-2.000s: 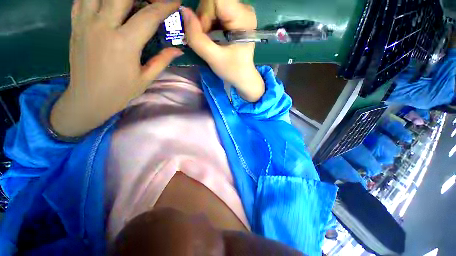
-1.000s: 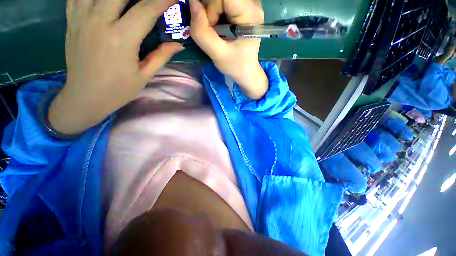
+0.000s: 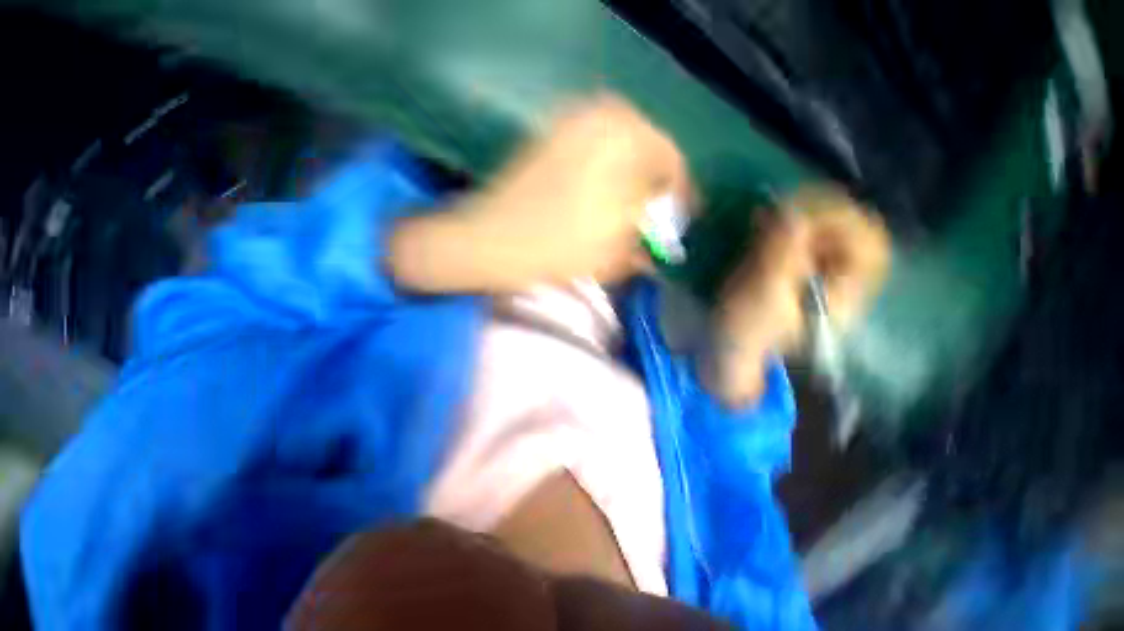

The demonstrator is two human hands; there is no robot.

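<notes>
The frame is strongly blurred. My left hand (image 3: 567, 197) is closed around a small device unit; its lit screen (image 3: 663, 229) shows as a white and green patch at the fingers. The rest of the unit is hidden or too blurred to tell. My right hand (image 3: 801, 277) is apart from it, to the right, with fingers curled. A pale, thin streak that looks like the pen (image 3: 826, 339) points down from the right hand.
The green bench mat (image 3: 493, 49) lies beyond my hands. Dark, shiny shapes, probably black trays (image 3: 770, 80), are at the upper right. Blurred blue clothing (image 3: 1023, 579) shows at the lower right edge.
The view has swung and blurred. My hands have moved apart; the left keeps the unit, whose screen now shows green. The pen has turned from sideways to pointing down.
</notes>
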